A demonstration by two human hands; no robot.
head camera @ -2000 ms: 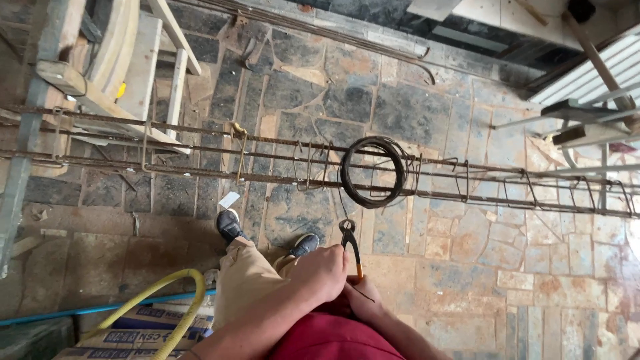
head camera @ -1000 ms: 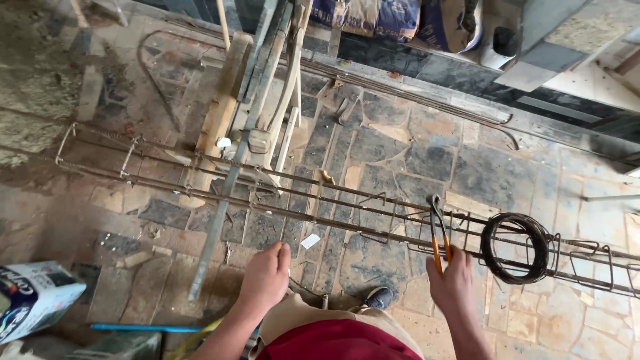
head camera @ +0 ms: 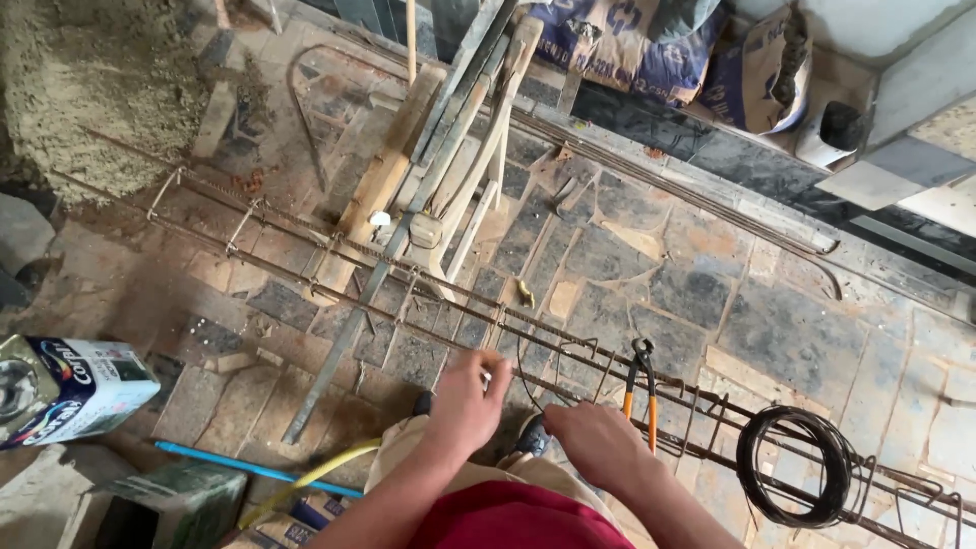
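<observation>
A long rebar cage (head camera: pixel 457 306) with bent stirrups runs diagonally across the view. My left hand (head camera: pixel 471 393) is at its near bar, fingers curled; whether it grips the bar or a wire is unclear. Just to the right, my right hand (head camera: pixel 595 438) has its fingers closed at the lower end of a thin dark wire (head camera: pixel 524 374), which curves up to the cage. End-cutting pincers (head camera: pixel 642 381) with orange handles rest on the cage, jaws pointing away from me, beside my right hand. A coil of dark tie wire (head camera: pixel 794 467) lies on the cage farther right.
A wooden trestle (head camera: pixel 488 145) and a metal bar (head camera: pixel 335 366) meet the cage at left. Loose rebar (head camera: pixel 686 194) lies along the far side. Cement bags (head camera: pixel 625 46), a paint can (head camera: pixel 76 389), a sand heap (head camera: pixel 99 84) and a blue pipe (head camera: pixel 252 463) surround the stone-paved floor.
The pincers, held in my right hand before, now rest on the cage, let go. Both hands have come closer together at the near bar. The view has shifted left.
</observation>
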